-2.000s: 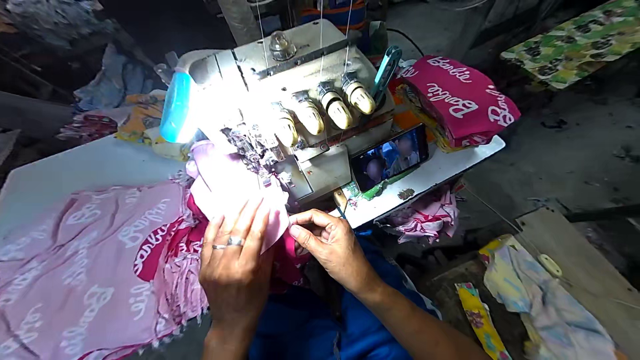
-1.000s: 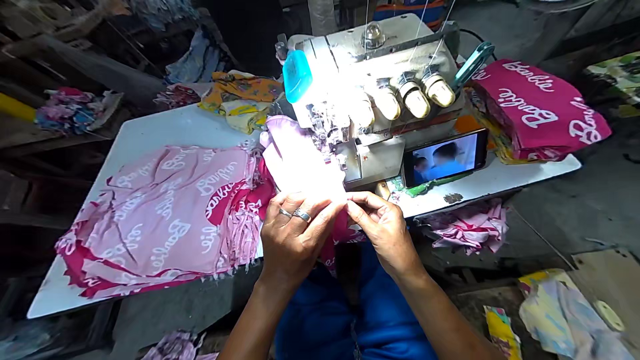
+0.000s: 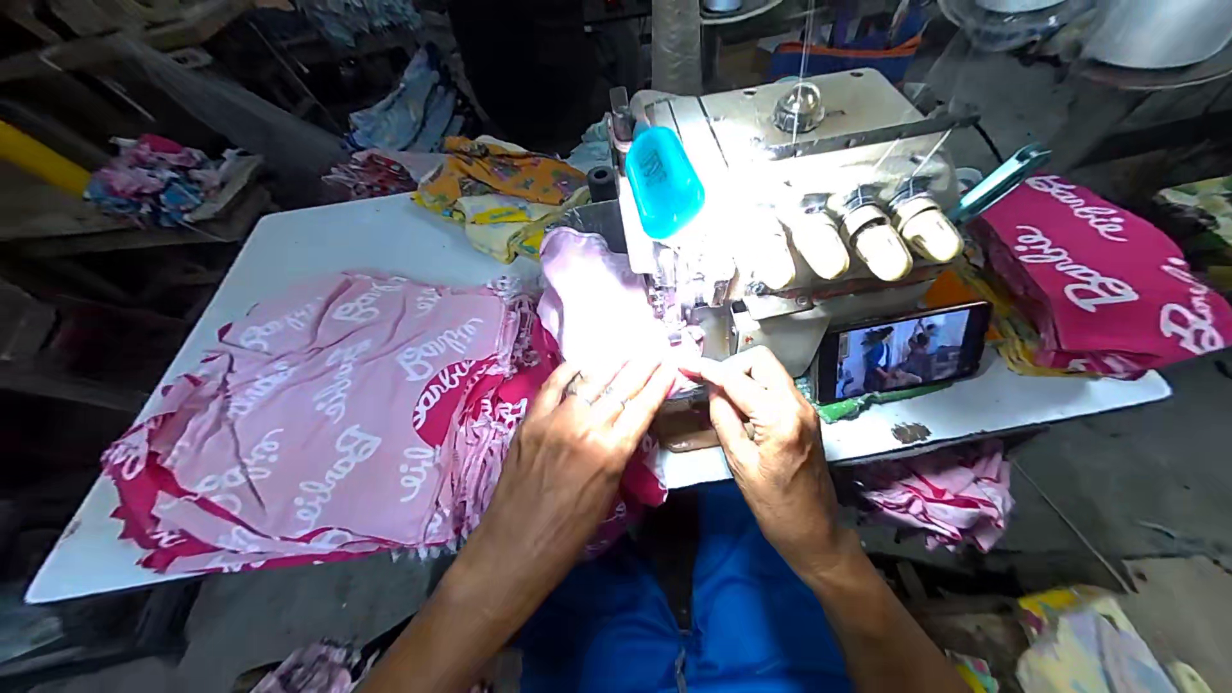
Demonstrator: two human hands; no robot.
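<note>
A white overlock sewing machine (image 3: 770, 192) stands on the table under a glaring light. Pale pink fabric (image 3: 597, 298) lies at its needle and presser foot area, which the glare partly washes out. My left hand (image 3: 587, 414) rests on the fabric with its fingers spread and a ring on one finger. Just right of it, my right hand (image 3: 770, 414) pinches the fabric's edge between thumb and fingertips. To the left spreads a stack of pink printed fabric pieces (image 3: 327, 414), with darker pink ones beneath and beside it.
A phone (image 3: 905, 351) showing a video leans at the machine's front right. Folded magenta printed fabric (image 3: 1088, 279) lies on the table's right end. Yellow patterned cloth (image 3: 500, 192) is behind the pink stack. A pink bundle (image 3: 938, 496) sits below the white table edge (image 3: 866, 433).
The view has swung left, bringing more of the left side of the table into sight. Both hands stay at the fabric by the needle area, and the phone's picture has changed.
</note>
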